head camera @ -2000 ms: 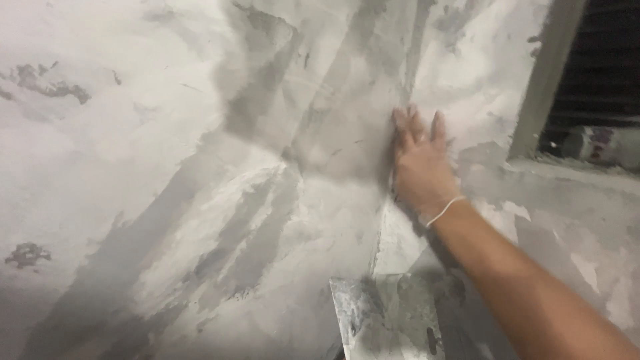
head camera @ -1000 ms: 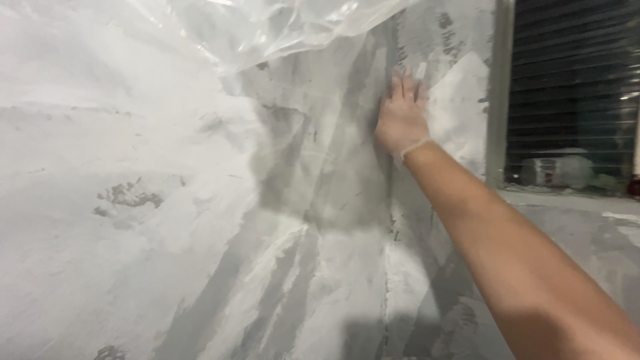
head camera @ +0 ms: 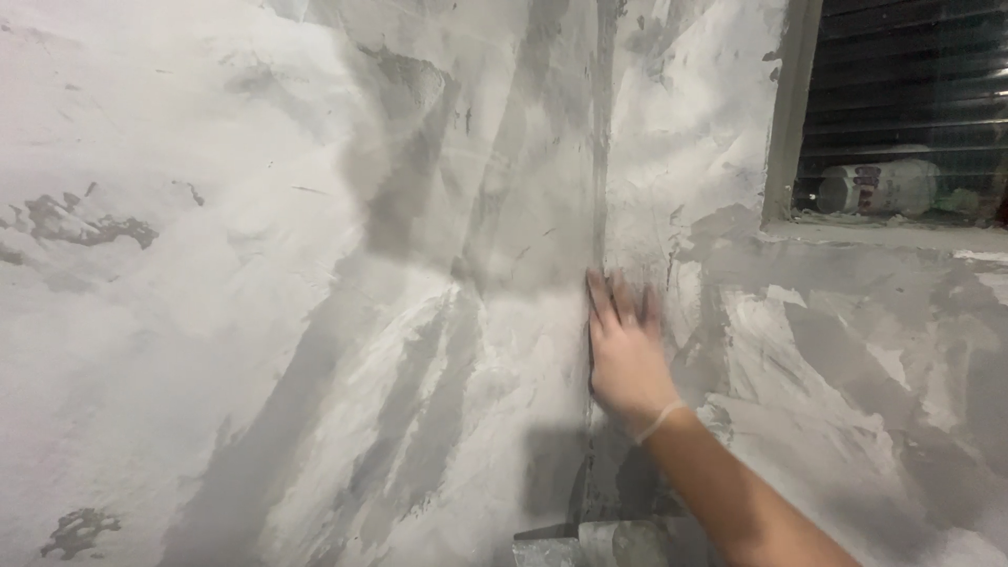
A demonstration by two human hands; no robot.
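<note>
My right hand [head camera: 630, 354], with a thin pale band at the wrist, lies against the wall at the inside corner. Its fingers point up, slightly spread and blurred, and no object shows in it. The plaster wall [head camera: 197, 315] to its left and the wall section [head camera: 835, 378] to its right carry patchy white and grey coats. At the bottom edge, left of my forearm, part of a flat metal plastering blade [head camera: 545, 553] shows beside a pale, worn piece [head camera: 622, 543]. What holds them is out of frame. My left hand is not in view.
A window opening with a grey frame [head camera: 787, 118] is at the upper right, with dark horizontal slats behind it. A white plastic container [head camera: 882, 187] lies on its side there, above the rough sill [head camera: 890, 235]. The corner line runs vertically above my hand.
My right hand has moved down along the corner from its higher place one second ago. The plastic sheeting seen at the top then is out of view, and the blade shows again at the bottom.
</note>
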